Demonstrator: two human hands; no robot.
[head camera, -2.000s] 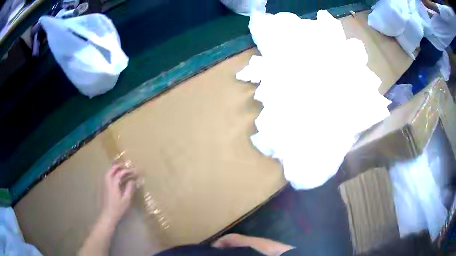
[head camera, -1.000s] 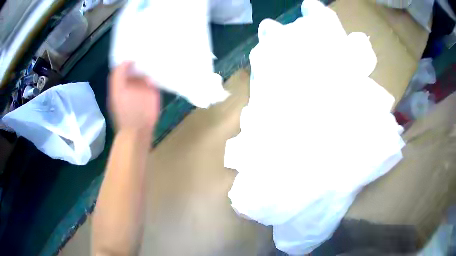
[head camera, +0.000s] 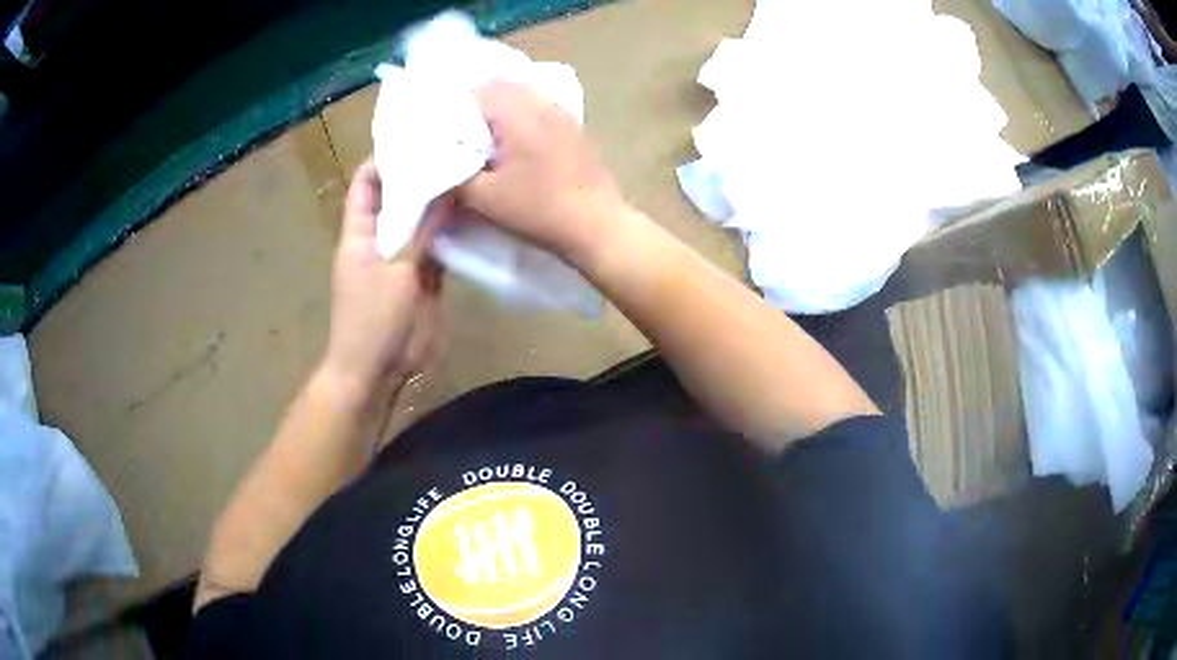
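Observation:
A crumpled white bag (head camera: 432, 135) is held over the cardboard-covered bench (head camera: 142, 374). My right hand (head camera: 536, 161) grips it from the right side. My left hand (head camera: 381, 290) is around its lower left side. Whether a unit is inside the bag cannot be told. A blurred whitish part (head camera: 516, 271) shows below my right hand. A large pile of white bags (head camera: 858, 142) lies on the bench to the right of my hands.
An open carton (head camera: 1033, 226) stands at the bench's right side, with a ribbed tan stack (head camera: 958, 393) and white bags (head camera: 1078, 387) in it. White bags (head camera: 58, 503) lie at the lower left. The taped green edge (head camera: 194, 161) borders the dark conveyor beyond. More white bags (head camera: 1091, 45) are at the upper right.
The white bag in hand has come back from over the conveyor to above the bench. Both hands now hold it. The view has shifted, and the single bagged unit on the belt is out of sight.

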